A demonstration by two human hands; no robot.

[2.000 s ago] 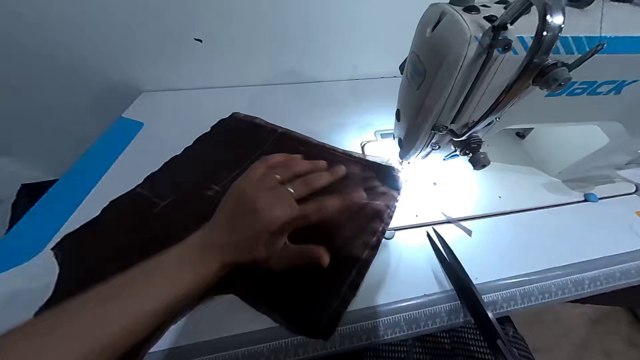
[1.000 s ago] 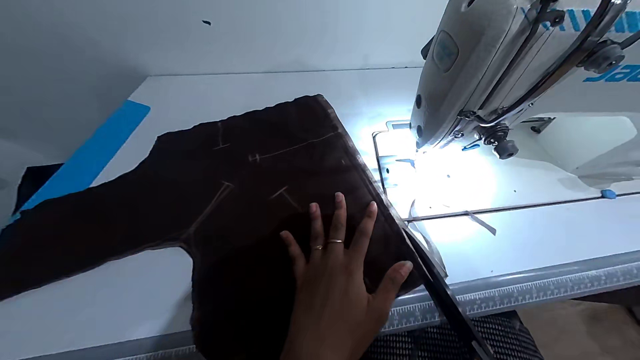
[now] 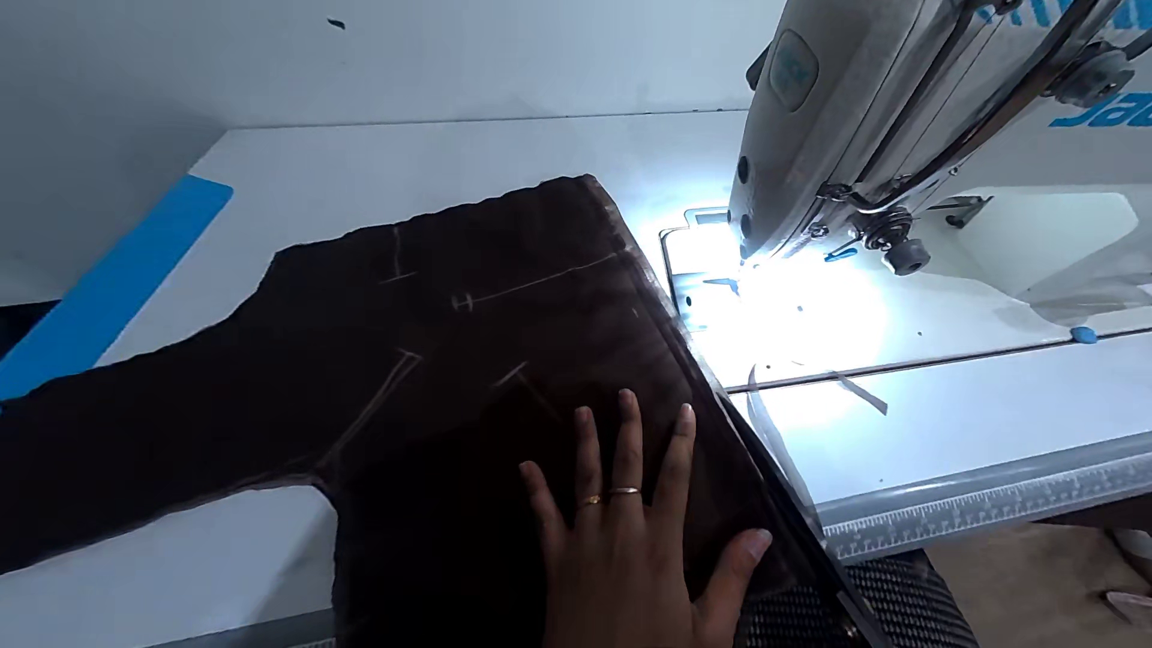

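My left hand [image 3: 621, 549] lies palm down, fingers spread, on a dark brown piece of cloth [image 3: 504, 342] that has pale chalk-like marks. It wears rings and grips nothing. The cloth lies flat, its straight seamed edge slanting just left of the sewing machine's [image 3: 828, 135] needle area, which glare hides. Dark scissor blades [image 3: 801, 531] lie along the cloth's lower right edge, partly covered by it; their handles are out of view. A thin translucent strip [image 3: 781, 441] curves beside them. My right hand is not in view.
A short strip scrap [image 3: 862, 394] lies on the white table [image 3: 972, 405] at the right. The table's front edge carries a measuring scale [image 3: 981, 508]. Blue tape-like band [image 3: 117, 270] marks the left side. A woven dark surface [image 3: 873, 594] shows below the table.
The cloth has turned, and its marked face now shows beside the machine. My left hand has moved from near the needle to the cloth's lower right part. The scissors, earlier uncovered, are now partly under the cloth.
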